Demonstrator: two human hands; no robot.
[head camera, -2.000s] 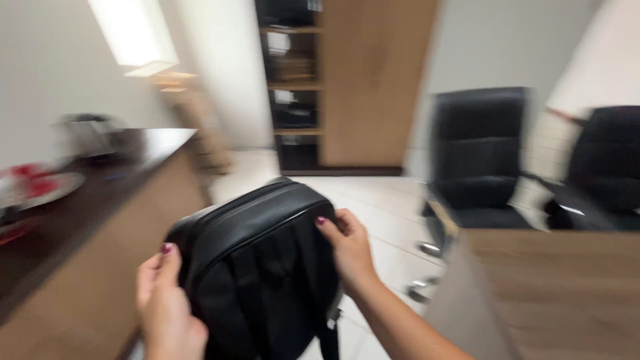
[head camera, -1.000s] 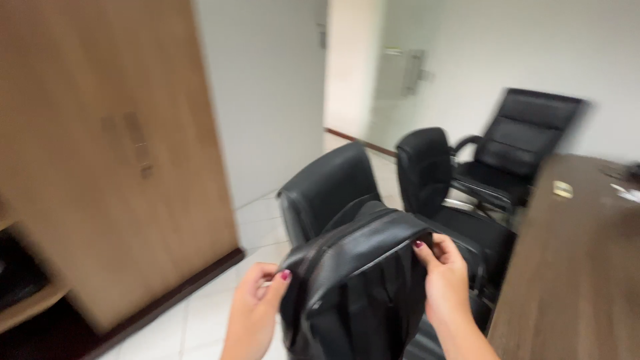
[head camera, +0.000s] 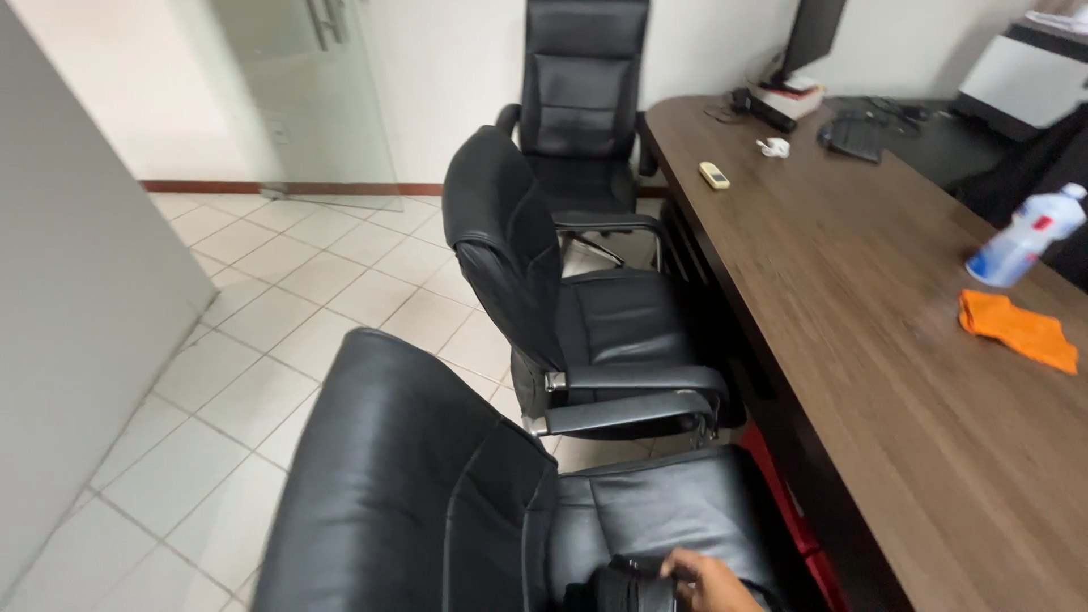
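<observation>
At the bottom edge of the view, my right hand (head camera: 710, 580) is at the side of a black backpack (head camera: 633, 586), its fingers bent against it. Only the upper part of the backpack shows, low over the seat of the nearest black leather office chair (head camera: 671, 510); whether it rests on the seat cannot be told. My left hand is out of the frame. A second black office chair (head camera: 629, 314) stands just beyond, its armrest close to the first chair.
The wooden desk (head camera: 850, 280) along the right bears an orange cloth (head camera: 1016, 330), a plastic bottle (head camera: 1024, 238), a small remote-like device (head camera: 714, 176) and a keyboard (head camera: 854, 136). A high-backed chair (head camera: 585, 102) stands behind. A glass door (head camera: 327, 110) is at the upper left.
The backpack, held up between both hands before, is now low at the nearest chair's seat. My left hand has left the view. The view has swung right towards the desk.
</observation>
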